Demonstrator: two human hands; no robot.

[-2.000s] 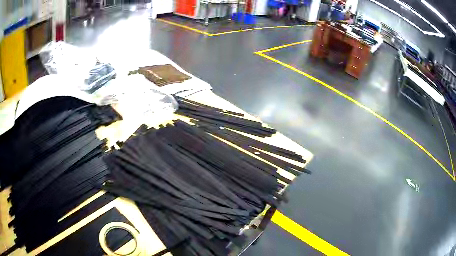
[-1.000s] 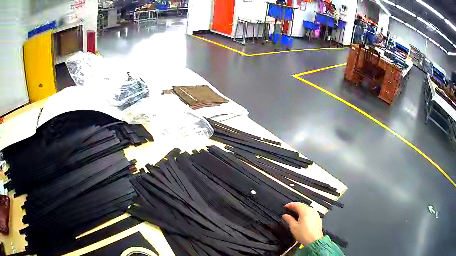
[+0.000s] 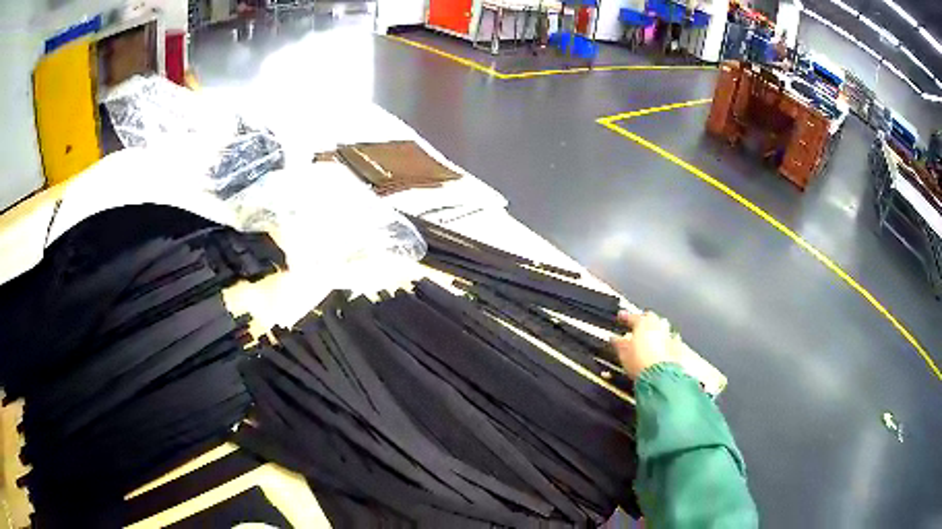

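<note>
My right hand [image 3: 646,343], bare with a green sleeve, is at the right table edge. Its fingers and thumb are at the ends of a few outer black strips [image 3: 527,281]; whether they grip them is unclear. A large loose pile of black strips [image 3: 444,387] lies nearer me, its near ends partly behind my forearm. Another wide stack of black strips [image 3: 129,351] lies at the left with uneven ends. My left hand is out of the picture.
Behind the strips lie clear plastic bags [image 3: 243,163], folded brown pieces [image 3: 398,165] and white sheets [image 3: 124,188]. A cream ring [image 3: 258,526] is cut off at the bottom edge. Grey floor with yellow lines [image 3: 723,196] and a brown desk [image 3: 806,145] are beyond the table.
My right hand came into view from the lower right, first over the near ends of the loose pile. It has since moved farther out to the outer strips' ends.
</note>
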